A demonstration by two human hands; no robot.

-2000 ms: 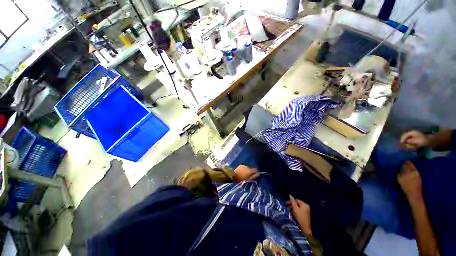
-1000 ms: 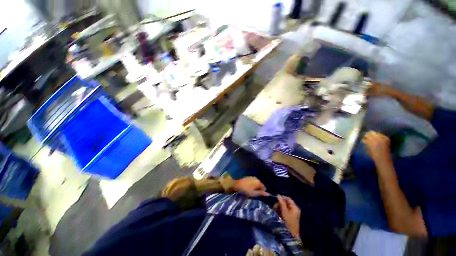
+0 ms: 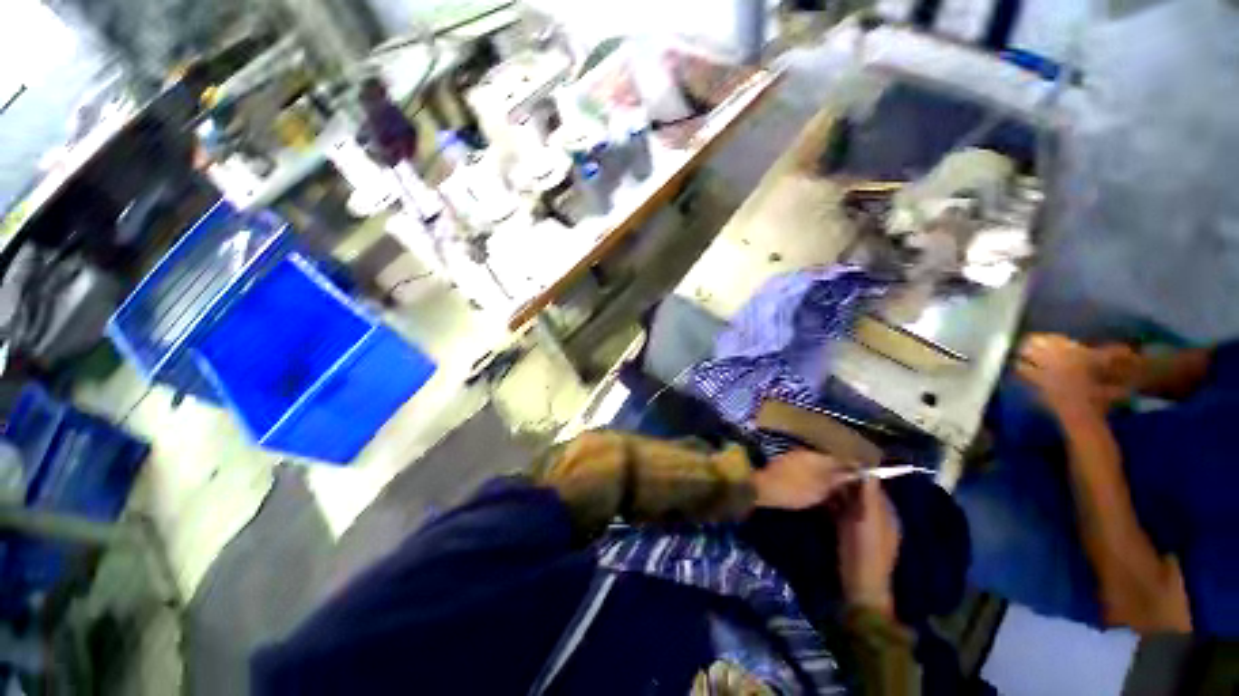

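My left hand (image 3: 802, 480), in a brown cuff, reaches over the dark cloth (image 3: 938, 537) heaped before me. A small pale, pointed tool (image 3: 904, 472) sticks out from its fingertips. My right hand (image 3: 870, 541) comes up from below, with its fingertips at or close to the left ones. Blur hides whether it also grips the tool or a thread. A blue-violet and white striped cloth (image 3: 781, 333) hangs over the near end of the machine table (image 3: 761, 245). A flat brown patch (image 3: 818, 432) lies at the table's edge.
The blurred machine head (image 3: 951, 204) stands toward the table's far end. A person in blue (image 3: 1169, 490) sits at right, with hands (image 3: 1080, 367) close by the table's edge. A side table (image 3: 639, 184) holds white machine parts and cones. Blue crates (image 3: 313, 367) stand on the floor at left.
My hands have come together and moved right over the dark cloth, and the pale tool now shows clearly. The other person's hands have come together beside the table. The view has shifted.
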